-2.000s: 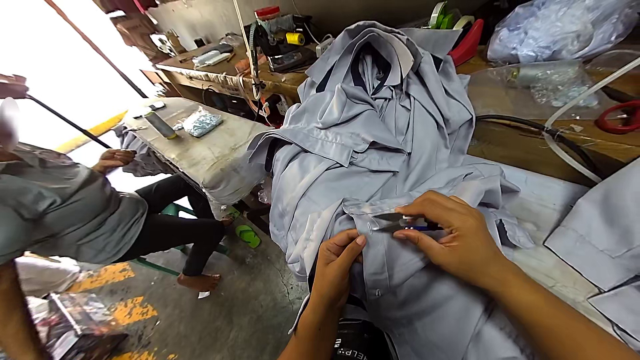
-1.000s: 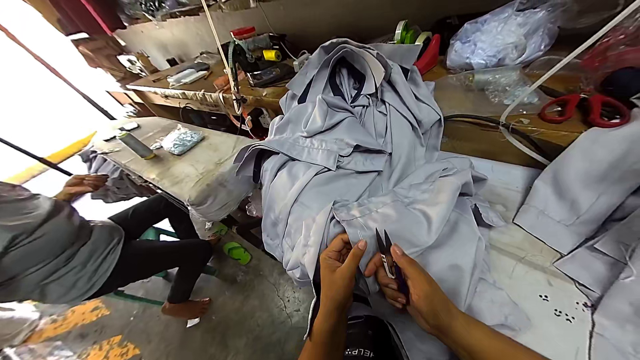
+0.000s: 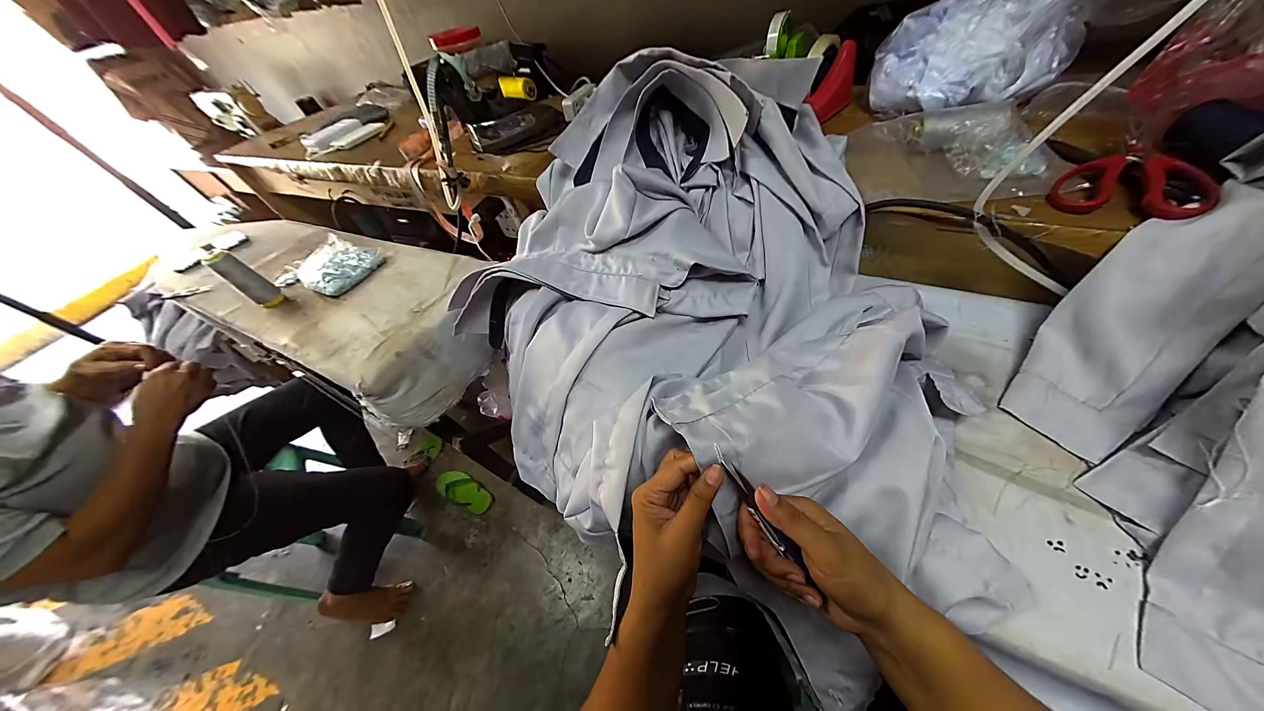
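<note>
A heap of light grey garments with dark-lined collars covers the middle of the table. My left hand pinches the edge of the grey fabric near its lower part, thumb against fingers. Dark thread snips are held in my right hand, their tips pointing up and left at the fabric edge, close beside my left thumb. A short light thread seems to show at the tips. Whether the blades are touching it I cannot tell.
Red-handled scissors lie at the back right near a bagged bundle. More grey garments lie at right. A person sits at left beside a padded board holding a thread cone.
The snips, earlier held flat over the fabric and then pointing up, now tilt toward the fabric edge beside my left thumb. The seated person's hands have come together.
</note>
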